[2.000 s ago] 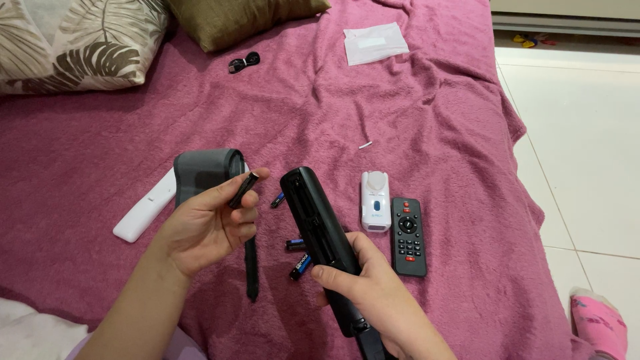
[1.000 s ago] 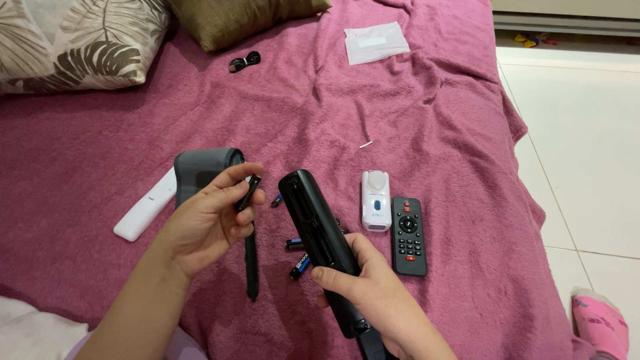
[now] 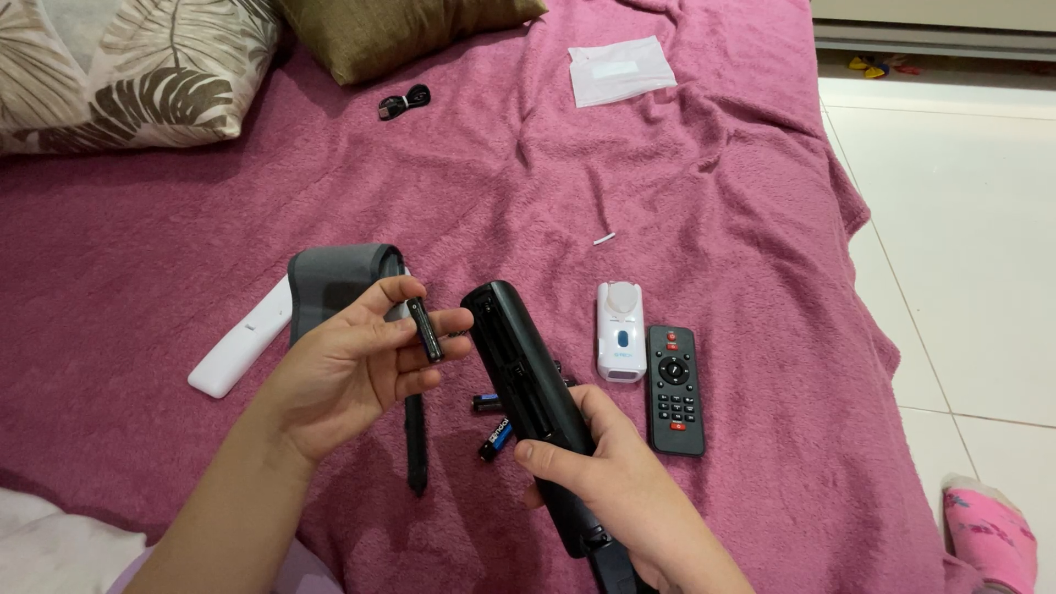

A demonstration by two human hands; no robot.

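My left hand (image 3: 355,355) holds a small black cylindrical battery (image 3: 426,330) between thumb and fingers, left of a black handheld device (image 3: 528,396). My right hand (image 3: 602,470) grips that device, whose long battery compartment faces up with its slots uncovered. Beneath and beside it, partly hidden, lie several batteries, among them a blue and black one (image 3: 496,440). A grey fabric cuff (image 3: 338,285) lies behind my left hand, and a black strap or stick (image 3: 416,454) shows below it. To the right are a white device (image 3: 621,334) and a black remote control (image 3: 676,392).
A white remote-like object (image 3: 239,338) lies at the left. Farther back are a coiled black USB cable (image 3: 404,102), a white plastic packet (image 3: 621,73) and two cushions (image 3: 412,33). A short white strip (image 3: 605,239) rests on the pink blanket (image 3: 495,181). A socked foot (image 3: 988,532) is at lower right.
The fingers of my left hand have shifted and spread, and the battery in them has turned, its upper end now leaning left. My right hand and the black device stay in place.
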